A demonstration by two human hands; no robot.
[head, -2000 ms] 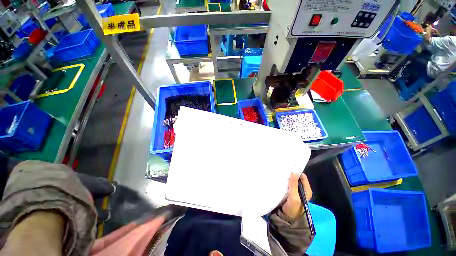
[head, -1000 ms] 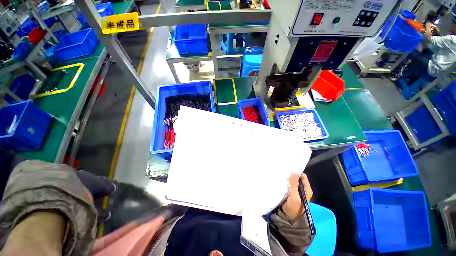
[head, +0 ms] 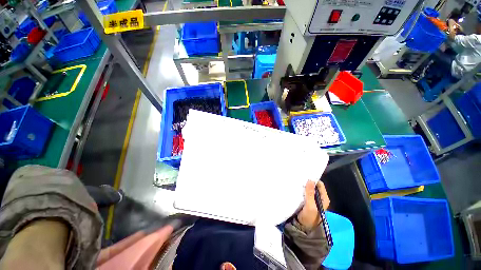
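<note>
Large white sheets [head: 248,169], their near faces blank and very bright, are tilted in front of me. My right hand [head: 312,207] is closed at their lower right edge, with a long dark pen [head: 323,216] along the fingers. A small white slip [head: 269,240] hangs below the sheets' lower edge. My left sleeve and bare forearm show at the lower left, but the hand is cut off by the bottom edge. A small skin-coloured spot at the bottom middle is too little to identify.
Behind the sheets stand a blue bin of black and red leads [head: 198,105], small bins of red [head: 265,118] and whitish pieces [head: 316,129], a press [head: 295,58] and a red scoop bin [head: 346,87]. Blue bins [head: 414,227] stand right. A person [head: 467,52] is at upper right.
The surroundings have shifted very slightly up and left in the picture. The sheets, pen and my right hand hold nearly the same position.
</note>
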